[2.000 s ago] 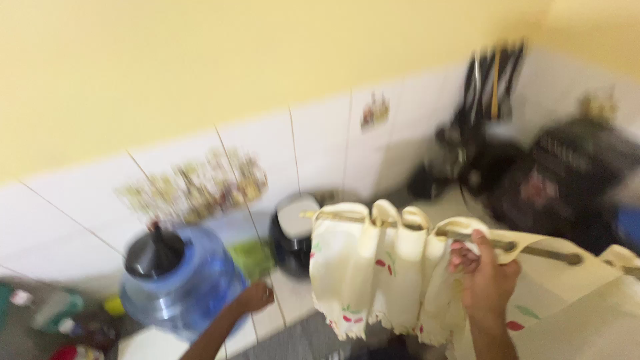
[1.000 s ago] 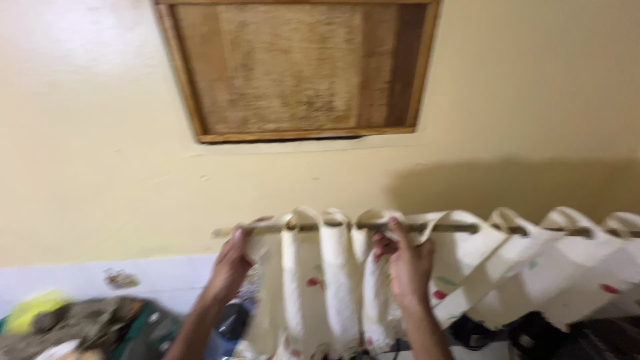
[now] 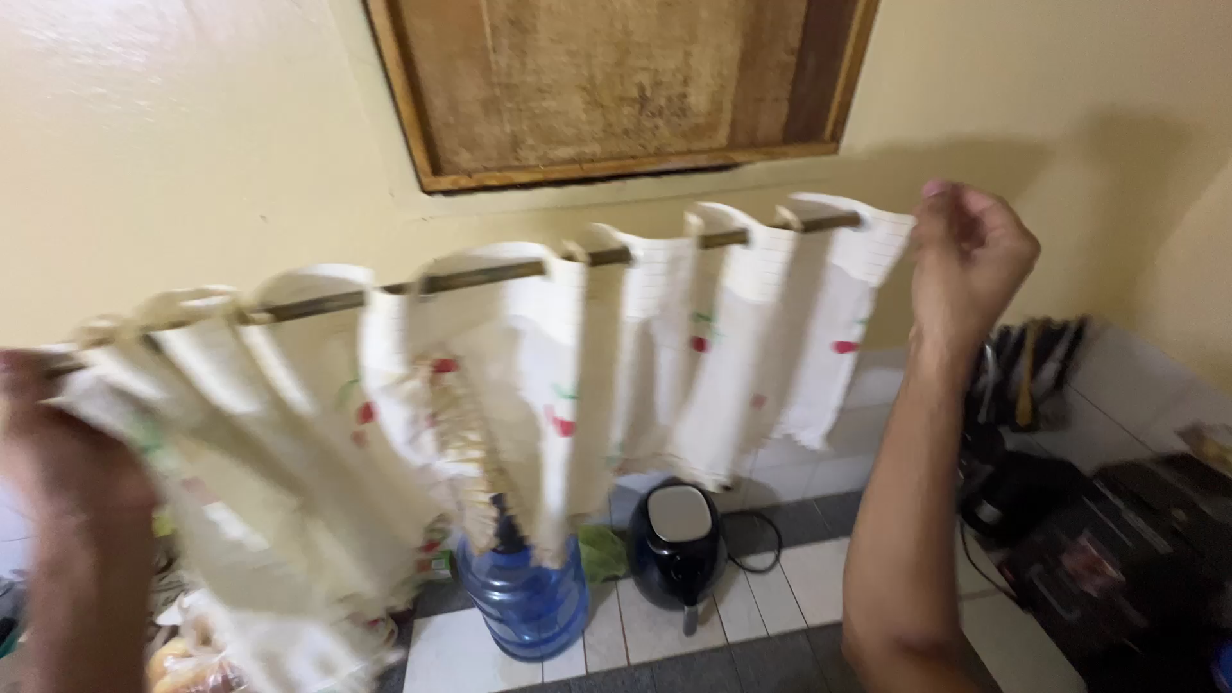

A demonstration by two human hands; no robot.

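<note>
A cream curtain [image 3: 664, 337] with red cherry prints hangs in folds, threaded through its grommets on a thin rod [image 3: 481, 277]. My left hand [image 3: 72, 452], blurred at the left edge, grips the rod's left end. At the other side, my right hand [image 3: 972, 241] pinches the curtain's top right corner, just beyond the rod's visible right end. The rod slants, its right end higher in view, below a wood-framed panel [image 3: 616, 87] on the yellow wall.
Below the curtain, a blue water jug [image 3: 529, 602] with a black top and a black air fryer [image 3: 677, 549] stand on the tiled counter [image 3: 654, 621]. Utensils [image 3: 1035, 371] hang at right above a dark appliance [image 3: 1097, 568]. Bagged food [image 3: 197, 650] lies lower left.
My hands have moved far apart, and the curtain now spreads along the rod between them. My right hand has gone from the middle folds to the right corner. The view has shifted.
</note>
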